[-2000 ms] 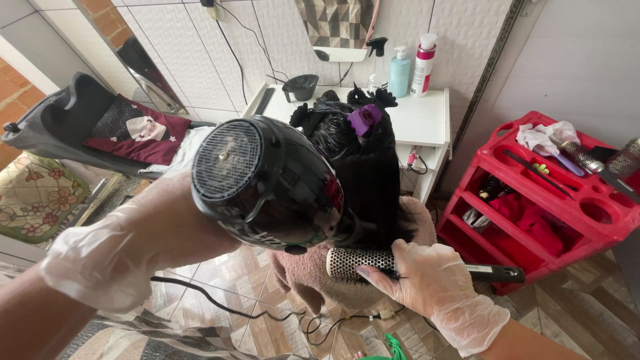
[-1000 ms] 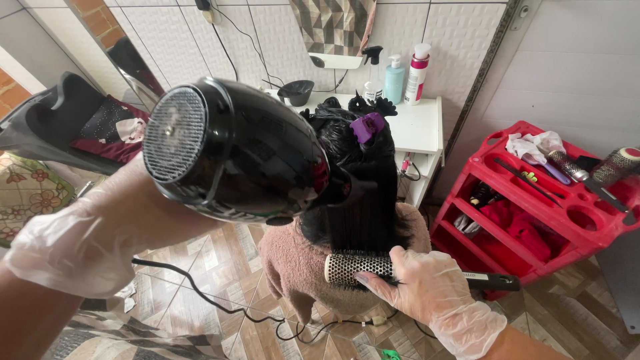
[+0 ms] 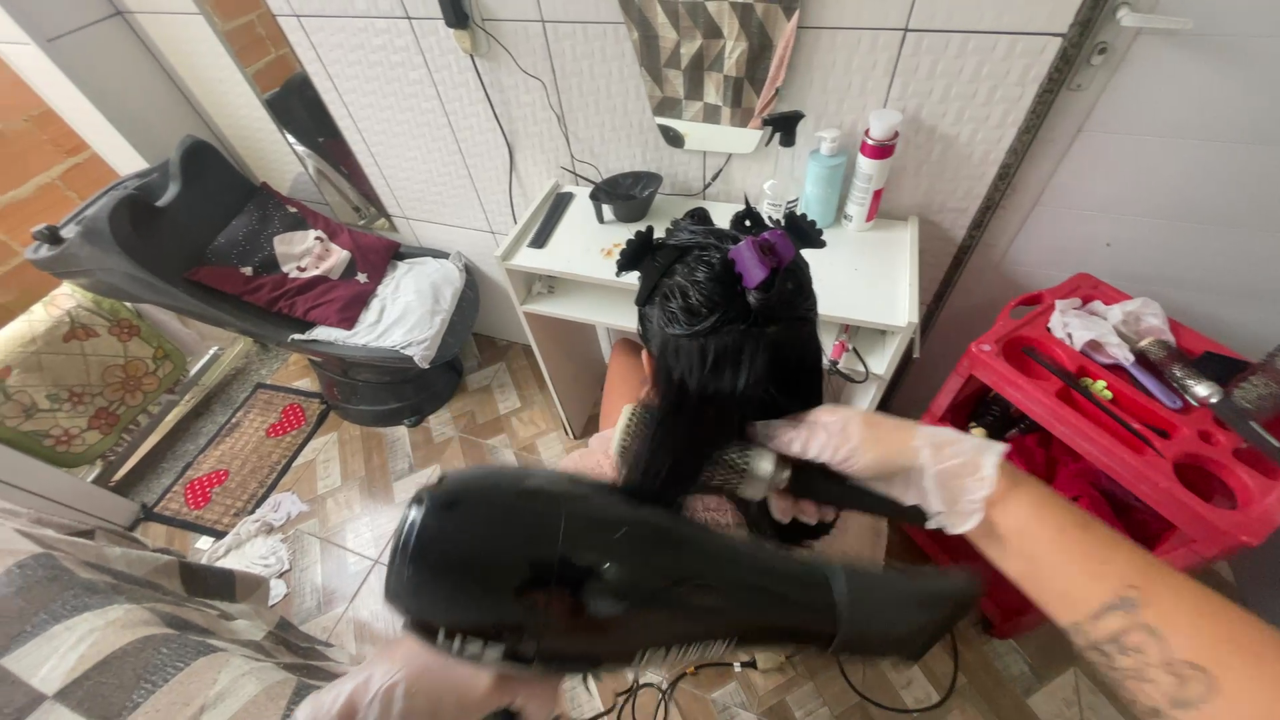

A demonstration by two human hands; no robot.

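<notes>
At the bottom, my left hand (image 3: 440, 685), in a clear glove, grips the handle of a black hair dryer (image 3: 620, 570); its nozzle points right, past the hair. My right hand (image 3: 850, 455), gloved too, holds the black handle of a round brush (image 3: 745, 470). The brush barrel lies in the long black hair (image 3: 725, 390) at the back of a seated person's head, and strands partly hide it. A purple clip (image 3: 762, 258) and several black clips (image 3: 637, 250) hold up the hair on top.
Beyond the head stands a white table (image 3: 870, 270) with a black bowl (image 3: 630, 195), a comb (image 3: 550, 220) and bottles (image 3: 825, 178). A red trolley (image 3: 1090, 450) with brushes is at the right, a dark wash chair (image 3: 150, 250) at the left. A cord (image 3: 690, 675) trails over the floor.
The hair dryer has swung down from above the left of the head to the lower front, its nozzle now turned right. The brush has moved up, with its handle still in my right hand.
</notes>
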